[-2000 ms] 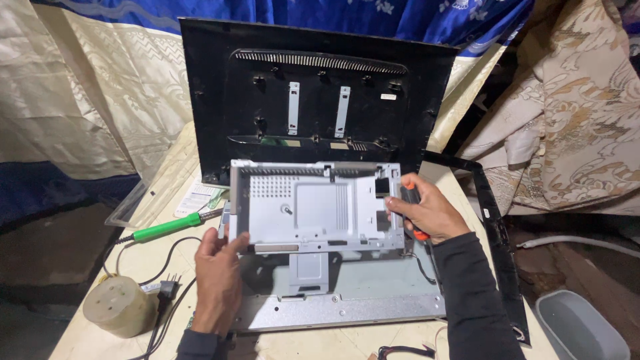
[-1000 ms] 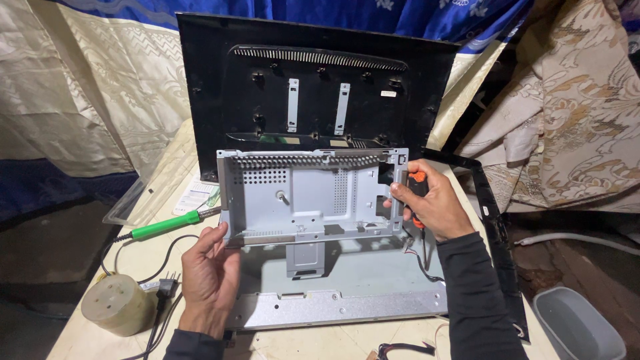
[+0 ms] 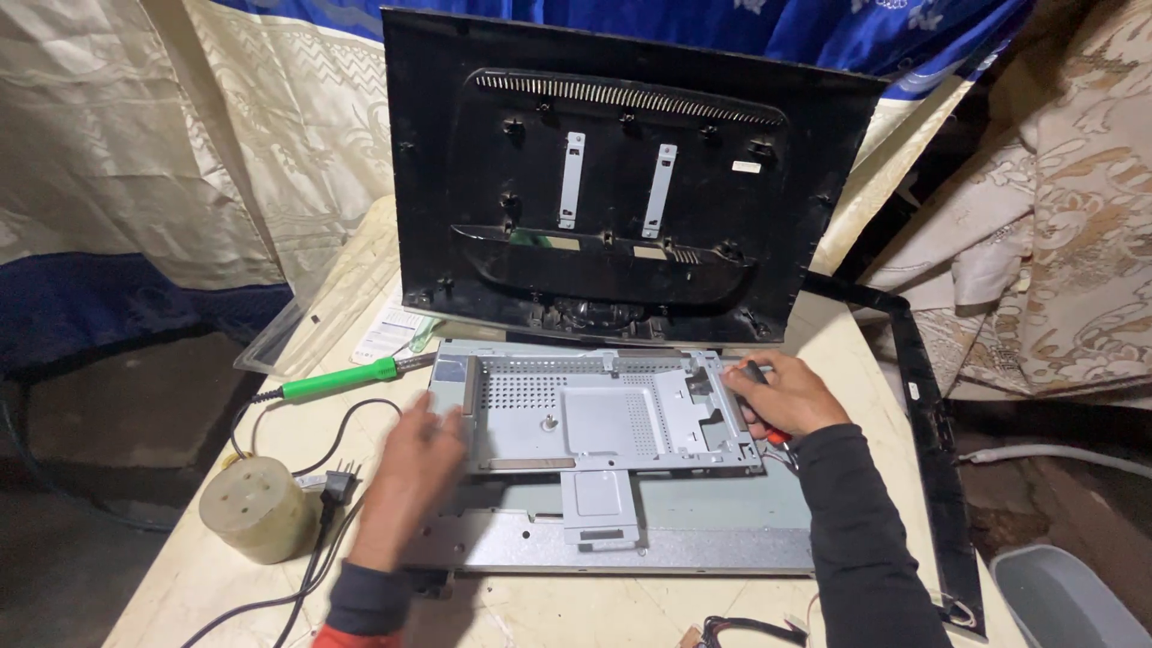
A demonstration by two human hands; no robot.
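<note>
A perforated metal chassis frame (image 3: 612, 418) lies on the back of a flat display panel (image 3: 711, 513) on the table. My left hand (image 3: 418, 459), blurred, is at the frame's left edge with fingers apart; whether it touches is unclear. My right hand (image 3: 787, 396) is at the frame's right edge, around a screwdriver (image 3: 756, 371) with a dark and orange-red handle; its tip is hidden. A metal tab (image 3: 598, 508) extends from the frame's near side over the panel. Behind them a black plastic monitor back cover (image 3: 621, 180) stands upright, its inner side facing me.
A green-handled soldering iron (image 3: 337, 378), a round container (image 3: 256, 508) and a power plug (image 3: 337, 486) with cables are at the left. A black bezel (image 3: 927, 432) lies along the right edge. A grey bin (image 3: 1048, 594) stands lower right. Wires (image 3: 751, 630) lie near the front.
The metal frame, held raised and tilted between both hands earlier, now lies down on the panel. My left hand has come off its grip on the frame's lower left corner.
</note>
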